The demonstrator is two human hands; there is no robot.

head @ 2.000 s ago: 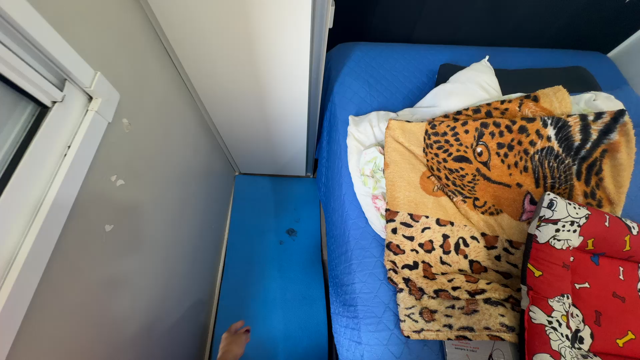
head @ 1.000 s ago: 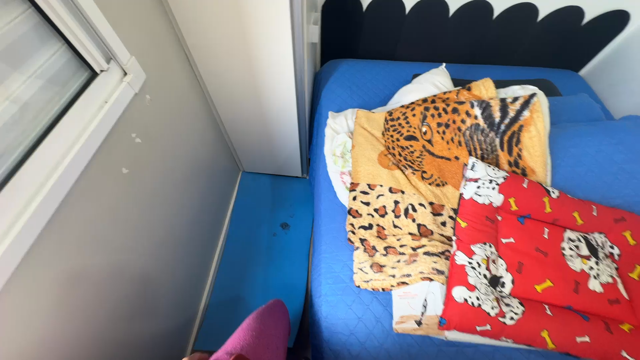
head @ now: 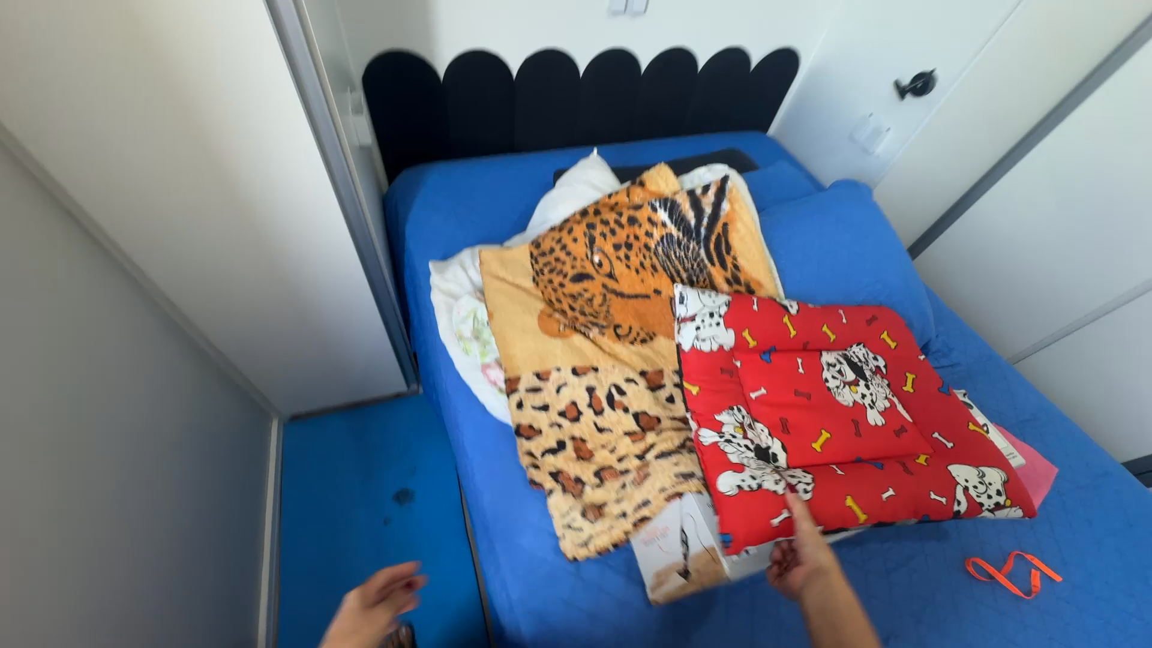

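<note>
My right hand (head: 803,551) is at the near edge of a red padded pet mat (head: 837,396) printed with Dalmatians and bones, its index finger extended onto the fabric; whether it grips the edge cannot be told. My left hand (head: 382,594) hangs over the blue floor left of the bed, fingers loosely curled and nothing visible in them. Under the red mat's left part lies a leopard-print blanket (head: 594,360), on top of a white floral cloth (head: 463,315). A printed cardboard box (head: 679,553) sticks out beneath both.
All of this lies on a bed with a blue cover (head: 558,594). An orange strap (head: 1012,574) and a pink item (head: 1035,472) are at the right. A blue pillow (head: 846,252) and black scalloped headboard (head: 540,108) stand behind. A white cabinet (head: 225,198) rises at left, beside the blue floor (head: 369,504).
The view has swung right toward the bed. My right hand is now at the red mat, where no hand showed earlier. The pink thing at the lower edge one second ago is gone from that spot.
</note>
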